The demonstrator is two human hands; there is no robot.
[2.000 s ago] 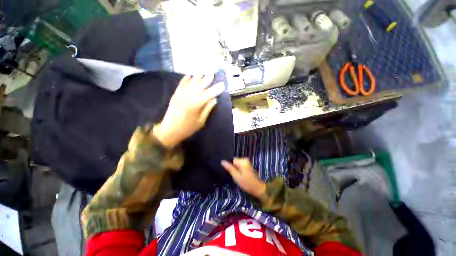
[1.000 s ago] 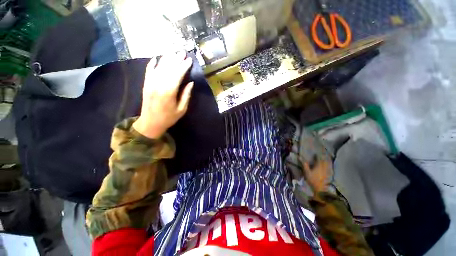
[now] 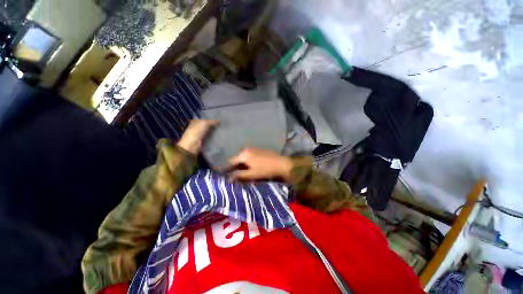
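Grey cut pieces (image 3: 249, 123) lie over the lap at the wearer's right side. My left hand (image 3: 196, 136) is on their left edge, fingers at the cloth. My right hand (image 3: 258, 164) is at their lower edge with curled fingers. Both hands seem to hold the grey cloth, but the fingertips are partly hidden and blurred. The black garment piece (image 3: 57, 166) lies at the left, dark and without clear detail, with no hand on it.
The machine table edge (image 3: 163, 54) with dark trimmings (image 3: 126, 26) is at the upper left. A green-rimmed crate (image 3: 330, 49) holds grey pieces (image 3: 332, 103), with black cloth (image 3: 395, 115) over its side. A wooden-edged table (image 3: 459, 229) is at the lower right.
The view has swung to the wearer's right. My left hand has left the black garment and moved to the grey pieces. My right hand has come from beside the crate to their lower edge.
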